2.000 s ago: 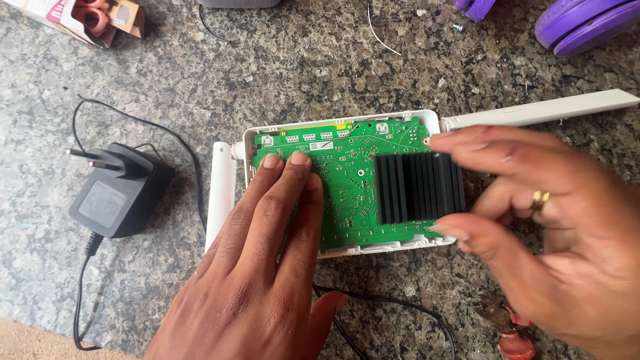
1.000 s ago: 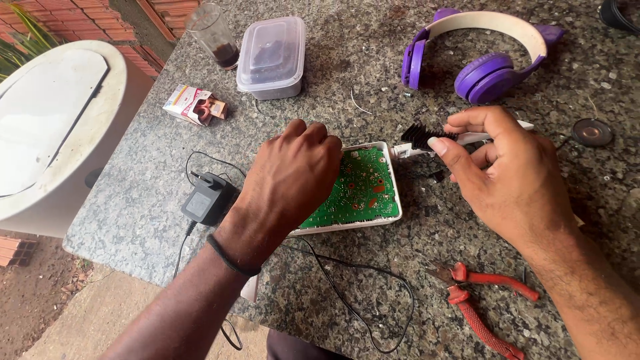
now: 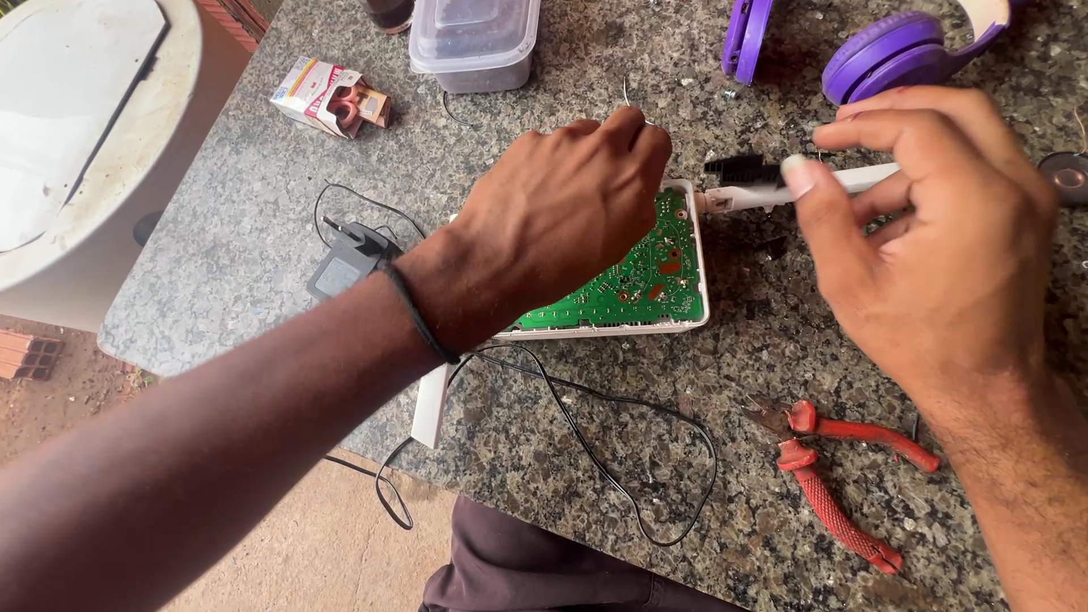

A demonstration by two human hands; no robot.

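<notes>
A green circuit board point(image 3: 595, 297) sits in a white plastic router case point(image 3: 693, 327), partly covered by my left hand point(image 3: 569, 204). That hand is curled over the board's far side, its fingertips hidden. A black finned heatsink point(image 3: 746, 170) rests just behind the right white antenna point(image 3: 752, 197). My right hand point(image 3: 918, 212) hovers over this antenna, thumb tip beside the heatsink, thumb and index finger apart. The left antenna point(image 3: 431, 404) shows below my left wrist.
Red-handled pliers point(image 3: 799, 438) lie on the granite table point(image 3: 255, 221) at the near right. A black power adapter point(image 3: 348, 263) and looping cable point(image 3: 586, 450) are at the left and front. Behind are a small carton point(image 3: 310, 93), a lidded plastic container point(image 3: 484, 76) and purple headphones point(image 3: 884, 55).
The heatsink, over the board two seconds ago, is now beside the right antenna. My right hand has moved off it, fingers apart. My left hand, flat on the board before, is curled. The view has widened.
</notes>
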